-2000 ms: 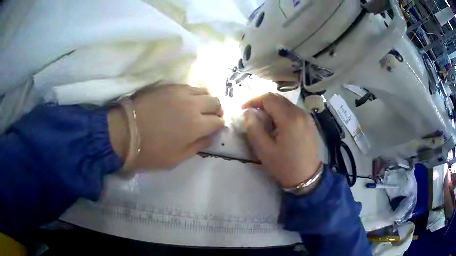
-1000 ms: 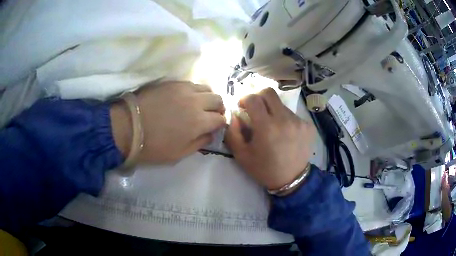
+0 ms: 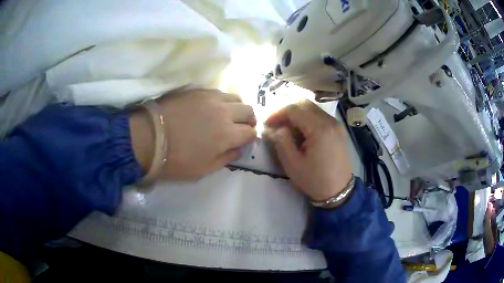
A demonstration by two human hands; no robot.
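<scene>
A large white to cream garment fabric [image 3: 138,50] lies in a pile at the upper left, behind my left hand. My left hand [image 3: 204,132] rests with bent fingers at the fabric's edge, just in front of the needle area. My right hand [image 3: 315,149] has thumb and index finger pinched together beside it, on the fabric edge; the glare hides the exact grip. The presser foot [image 3: 262,95] is just beyond the fingertips in bright lamp glare. The sewing machine head [image 3: 337,38] is at the upper right. The metal machine bed [image 3: 255,156] shows between my hands.
Black-handled shears [image 3: 381,177] and a printed white label [image 3: 384,132] lie under the machine arm. A marking pen [image 3: 418,209] and a clear plastic bag [image 3: 442,213] are at the right. A ruler scale [image 3: 199,239] runs along the table's front edge. A pale knob [image 3: 357,116] is near the machine head.
My right hand has turned and shifted right from its place close against my left hand, uncovering more of the machine bed. The whole view has shifted slightly, with the machine appearing further right.
</scene>
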